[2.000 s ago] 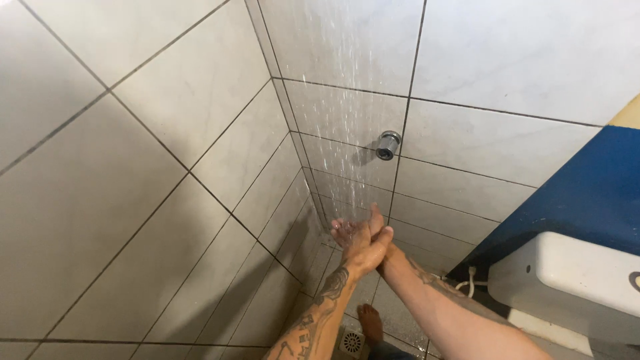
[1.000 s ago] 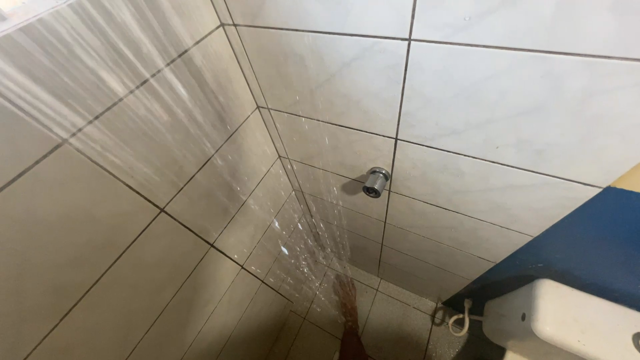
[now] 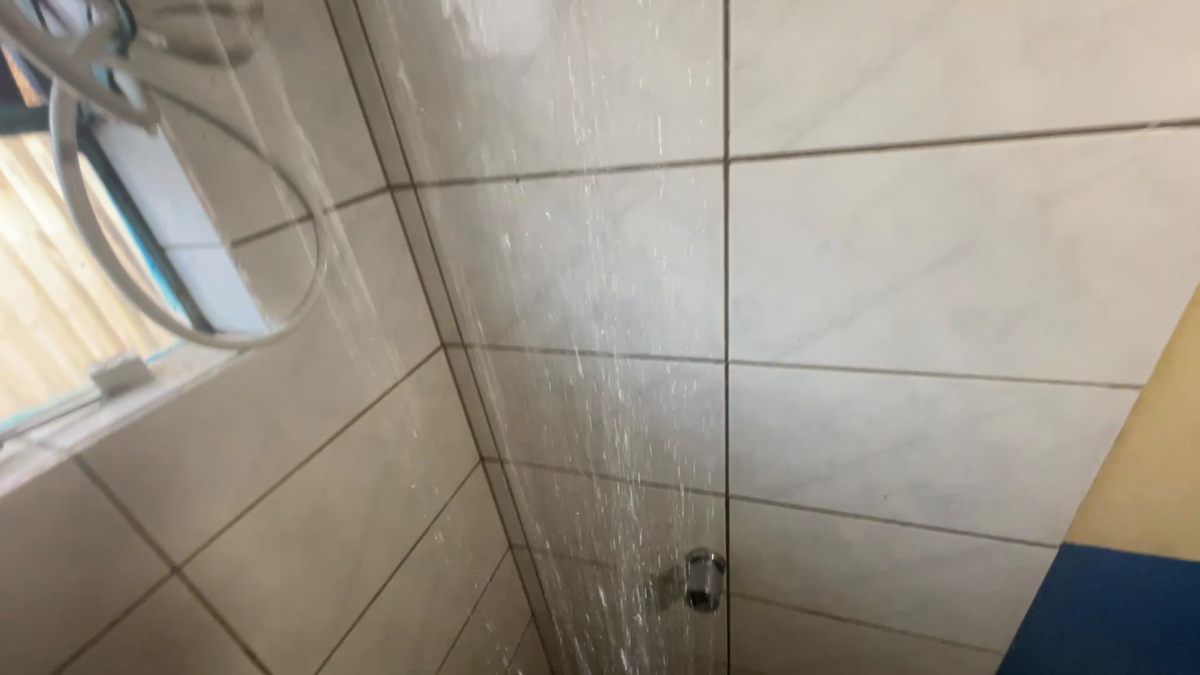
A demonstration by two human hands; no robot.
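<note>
Neither my left hand nor my right hand shows in the head view at this moment. A stream of shower water (image 3: 600, 375) falls down the middle, in front of the tiled corner. Low on the back wall is a chrome shower valve knob (image 3: 703, 579), just right of the falling water. A pale flexible hose (image 3: 314, 262) hangs in a loop at the upper left, in front of the window. Where the water comes from is not in view.
White marbled tiles (image 3: 919, 253) cover the back wall. On the left, a window (image 3: 56, 272) has a sill bearing a small pale block (image 3: 122, 373). The wall at the right edge is painted cream (image 3: 1144, 469) above and blue (image 3: 1106, 614) below.
Both hands, seen together under the water two seconds ago, are out of view. The view has tilted up, bringing in the window and hose; the foot and the white tank have left the picture.
</note>
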